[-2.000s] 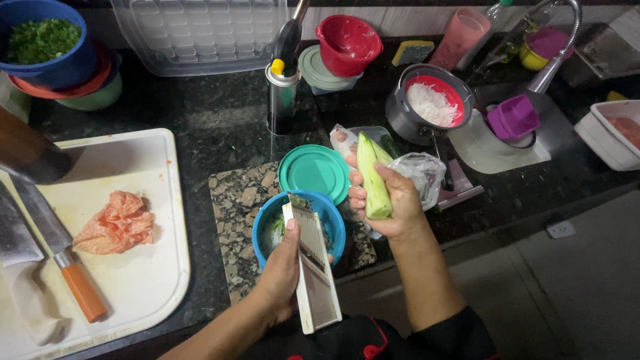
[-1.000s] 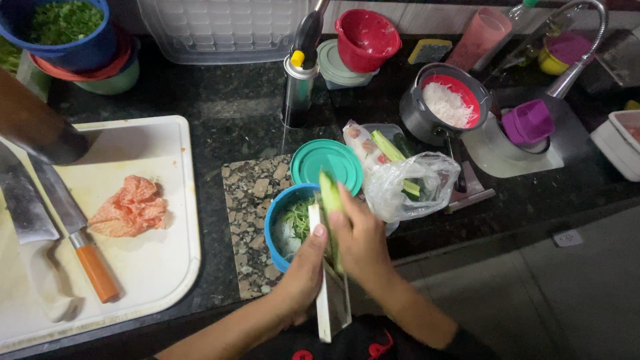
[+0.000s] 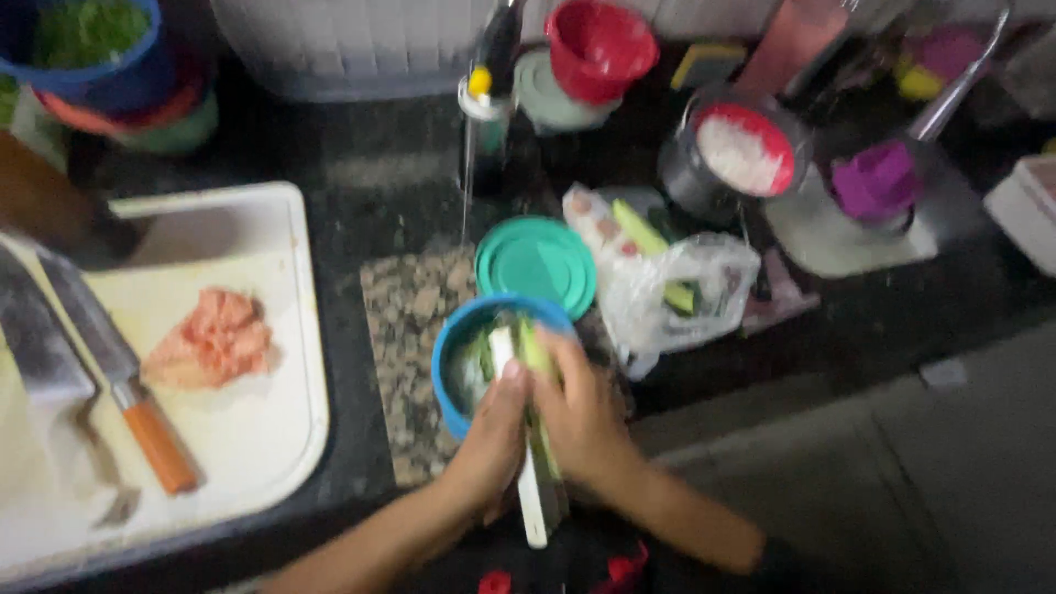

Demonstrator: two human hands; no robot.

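My left hand grips a white-framed hand slicer, tilted over a blue bowl with green shreds in it. My right hand holds a peeled green vegetable, perhaps a cucumber, against the slicer; my fingers and blur hide part of it. Behind the bowl lies a round teal lid. To the right, a clear plastic bag sits beside more green pieces. Bowl and lid are on a speckled stone board.
A white cutting board on the left bears two knives, one orange-handled, and pink minced-looking food. Behind stand a stick blender, a red bowl and a dark pot with a red sieve of white food. A purple container is by the sink.
Two seconds ago my right hand held the green vegetable up, apart from the slicer. It has come left and down onto the slicer, which stands more upright in view.
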